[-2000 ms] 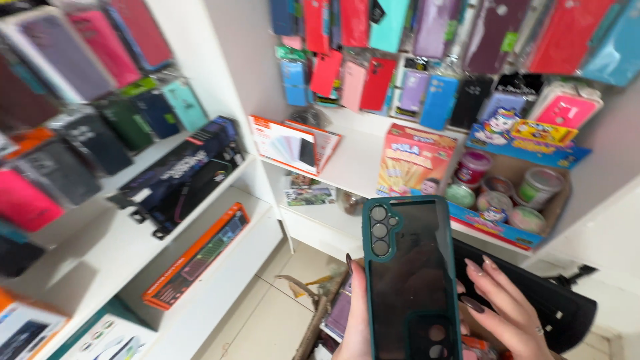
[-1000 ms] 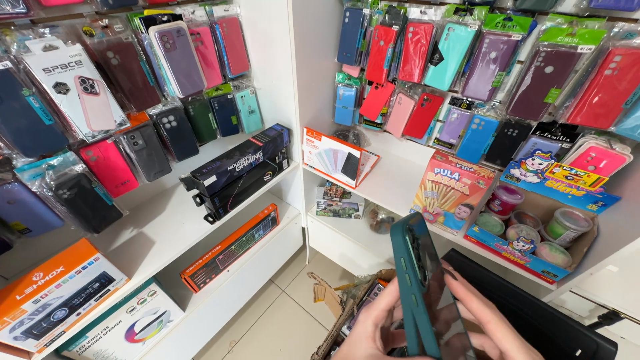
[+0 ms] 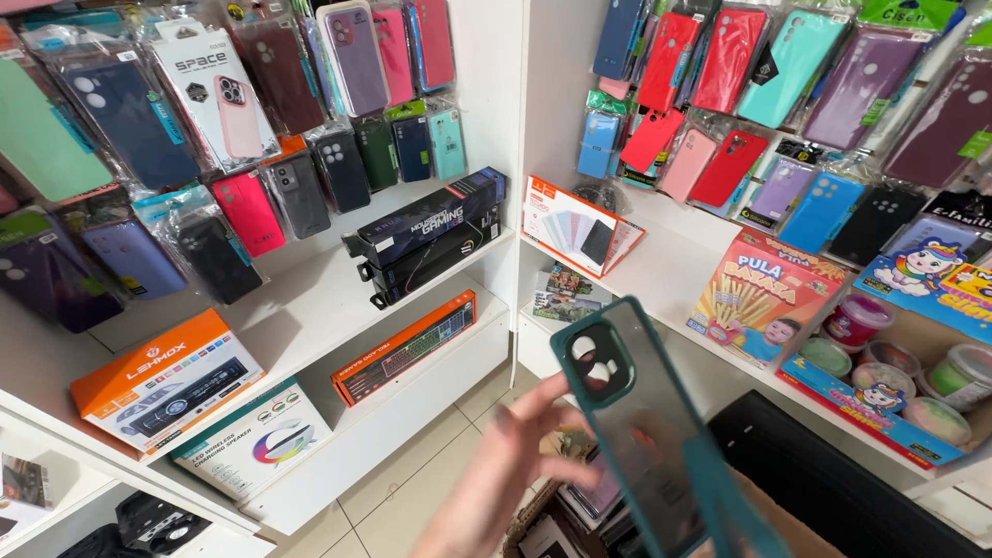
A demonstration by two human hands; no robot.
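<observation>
A phone case with a teal rim and smoky see-through back [image 3: 647,434] stands tilted at the lower middle, its camera cutout near the top. A second teal-edged piece [image 3: 732,496] overlaps its lower right; whether it is another case is unclear. My left hand [image 3: 515,457], blurred, is left of the case with fingers apart, the index fingertip at or behind its edge. Only a bit of skin, apparently my right hand [image 3: 701,549], shows at the bottom edge beneath the case; its grip is hidden. Below lies an open cardboard box [image 3: 531,515] with packaged items inside.
Packaged phone cases [image 3: 291,194] hang on both walls. The shelves hold a mousepad box [image 3: 442,225], a keyboard box [image 3: 407,345], a car stereo box [image 3: 170,380], a toy box [image 3: 763,298] and slime tubs [image 3: 883,387]. A black object [image 3: 821,473] stands at the lower right.
Both hands were on the case a second ago; now my left hand's fingers are spread at its left side. The case has turned from nearly edge-on to show its broad face.
</observation>
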